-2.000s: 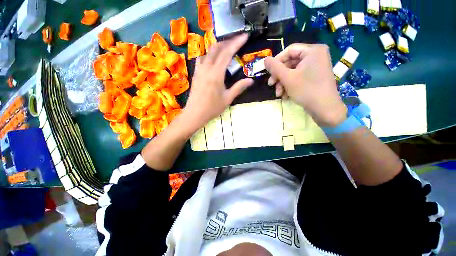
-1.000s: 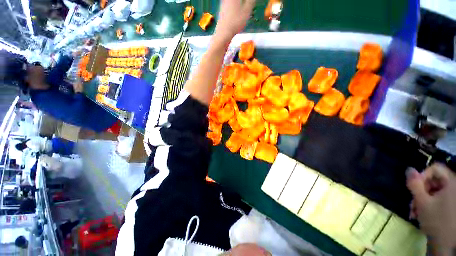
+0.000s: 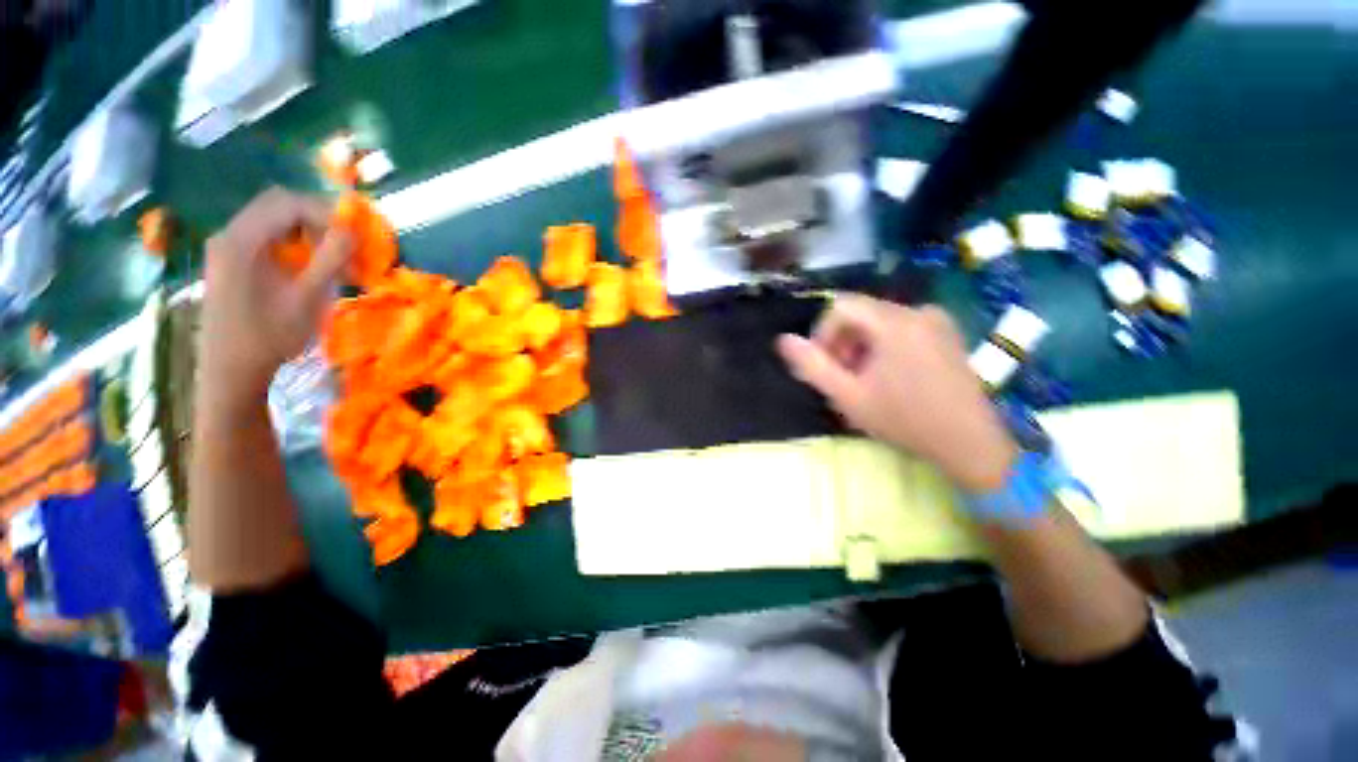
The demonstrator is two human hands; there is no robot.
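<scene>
Orange housings (image 3: 454,387) lie in a heap left of the black work mat (image 3: 685,372). My left hand (image 3: 276,283) is blurred at the heap's upper left, with curled fingers against an orange housing (image 3: 367,238). Some orange also shows between its fingers; whether it grips a piece cannot be told. My right hand (image 3: 886,365), with a light blue wrist strap (image 3: 1028,487), is over the mat's right side, thumb and fingers apart, with nothing visible in it. No housing shows on the mat.
The white and purple box with a metal mechanism (image 3: 775,209) stands behind the mat. Cream strips (image 3: 708,514) lie along the near edge. Blue boards with white batteries (image 3: 1139,246) lie at right. A blurred black shape (image 3: 1028,112) slants in at upper right. A pale rail (image 3: 514,164) crosses behind.
The piece my hands worked on two seconds ago is off the mat. My left hand reached over the rail, then came back to the heap. The camera view swung left and back.
</scene>
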